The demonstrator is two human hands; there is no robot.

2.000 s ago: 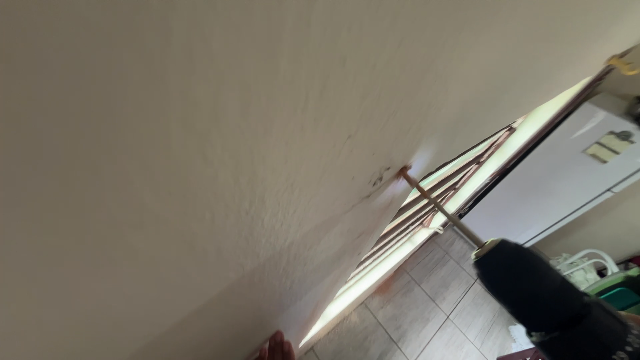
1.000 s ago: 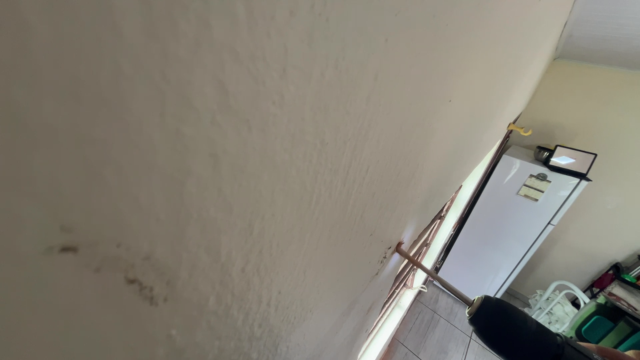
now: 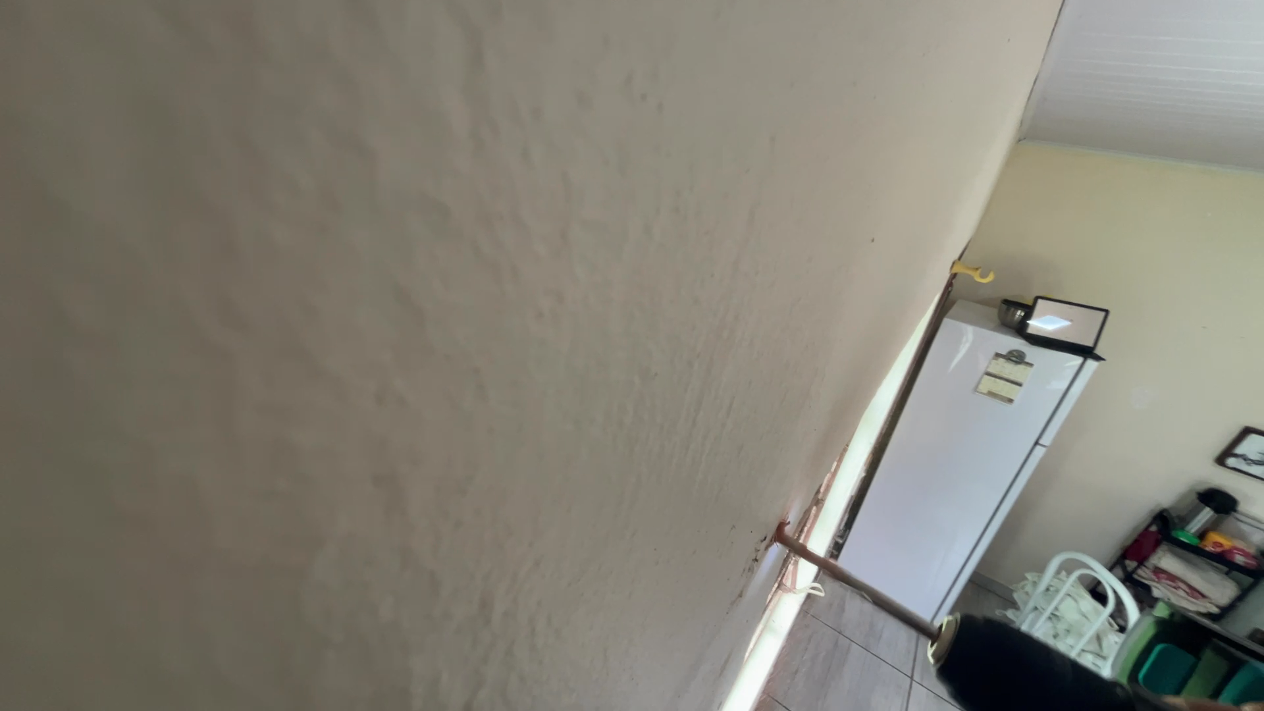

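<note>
A power drill [image 3: 1027, 667] with a black body reaches in from the lower right corner. Its long bit [image 3: 869, 591] runs up and left, and the reddish tip touches the painted wall [image 3: 494, 346] beside some dark marks. Of my right hand [image 3: 1200, 703] only a sliver of fingers shows at the bottom right edge, against the drill; the rest is cut off by the frame. My left hand is out of view.
Beyond the wall edge are a window opening [image 3: 874, 415] and a yellow hook [image 3: 973, 272]. Farther off stand a white refrigerator [image 3: 968, 464] with a dark-framed object on top, a white chair [image 3: 1076, 592], a loaded shelf rack [image 3: 1200, 553] and green containers [image 3: 1165, 669].
A hand seen at the bottom edge two seconds ago is out of view. The view has swung up, showing more of the refrigerator and ceiling. The bit's tip stays at the wall.
</note>
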